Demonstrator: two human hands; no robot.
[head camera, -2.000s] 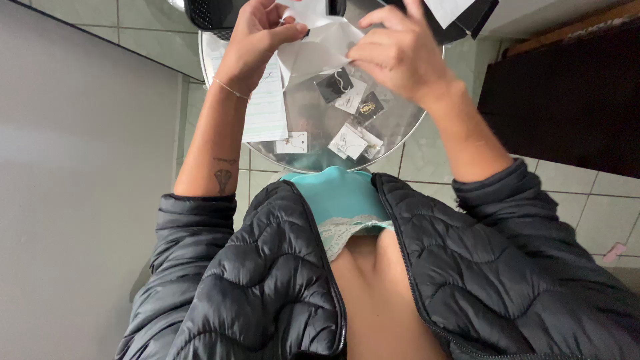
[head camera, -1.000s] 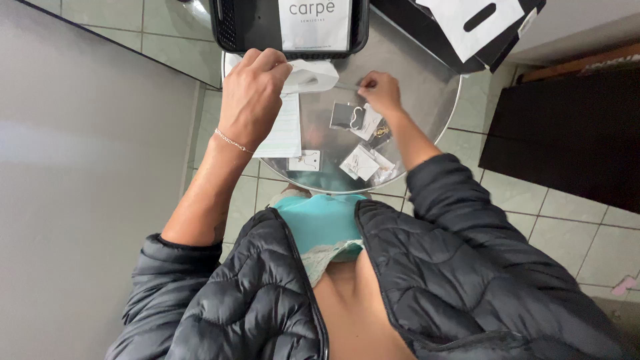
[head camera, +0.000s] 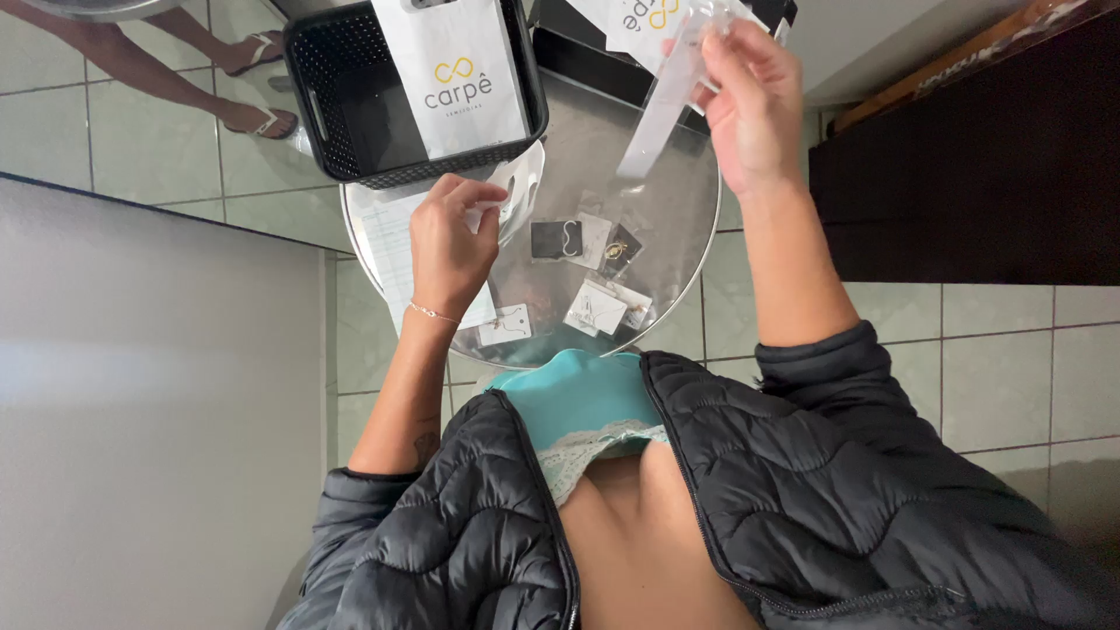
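My left hand (head camera: 455, 241) grips a white paper bag (head camera: 525, 179) by its edge, over the left part of the round table. At the upper right, my right hand (head camera: 752, 109) holds a translucent plastic strip or sleeve (head camera: 652, 136) that hangs down to the left. Between and below the hands lie small jewellery cards: a black card with a silver-coloured chain (head camera: 556, 239), a dark card with a gold-coloured piece (head camera: 619, 250), several overlapping white cards (head camera: 598, 306), and one white card with a fine chain (head camera: 505, 325) near the front edge.
A black perforated plastic basket (head camera: 319, 131) holds a printed white bag (head camera: 459, 87). Behind my right hand, more white bags (head camera: 643, 31) lie at a black box (head camera: 586, 74). A written sheet (head camera: 389, 241) lies under my left forearm. Another person's sandalled feet (head camera: 262, 118) show at upper left.
My right hand has moved up and to the right and now holds the translucent strip. My left hand still has the white bag, now lower down. The view has shifted.
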